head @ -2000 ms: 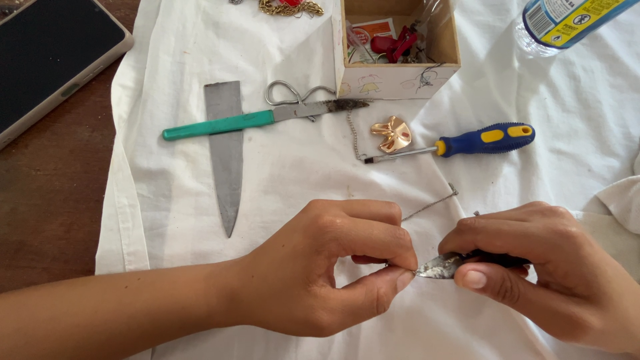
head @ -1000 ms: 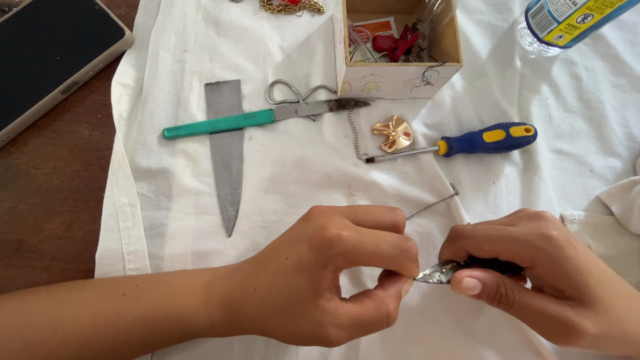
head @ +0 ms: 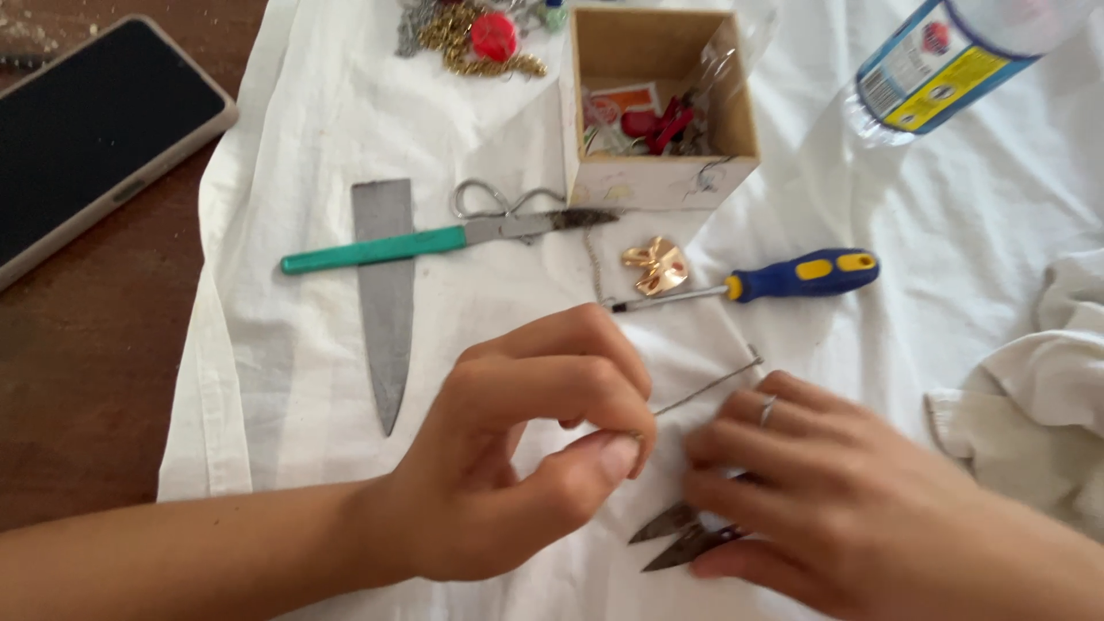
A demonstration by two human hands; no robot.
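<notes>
My left hand (head: 535, 448) pinches something tiny between thumb and forefinger, mostly hidden by the fingertips. Just right of it, my blurred right hand (head: 802, 492) lies over a dark metal tool with two pointed jaws (head: 690, 536), which stand apart; its grip is under the palm. A thin metal rod or chain (head: 709, 385) runs on the white cloth beyond both hands. Farther up are a blue and yellow screwdriver (head: 802, 276), a gold-coloured ornament (head: 657, 266) and a fine chain (head: 595, 263). A green-handled knife (head: 371, 250) lies across a grey metal blade (head: 385, 336), near a bent wire loop (head: 483, 200).
An open wooden box (head: 655, 181) holds small red items and a plastic bag. Gold-coloured chains (head: 448, 39) lie to its left. A labelled plastic bottle (head: 940, 69) is at upper right, bunched cloth (head: 1035, 388) at right, and a phone (head: 103, 129) on the wood at left.
My right hand has moved away from the left fingertips and turned palm down. The tool's jaws, together at the left fingertips before, are now apart and closer to me.
</notes>
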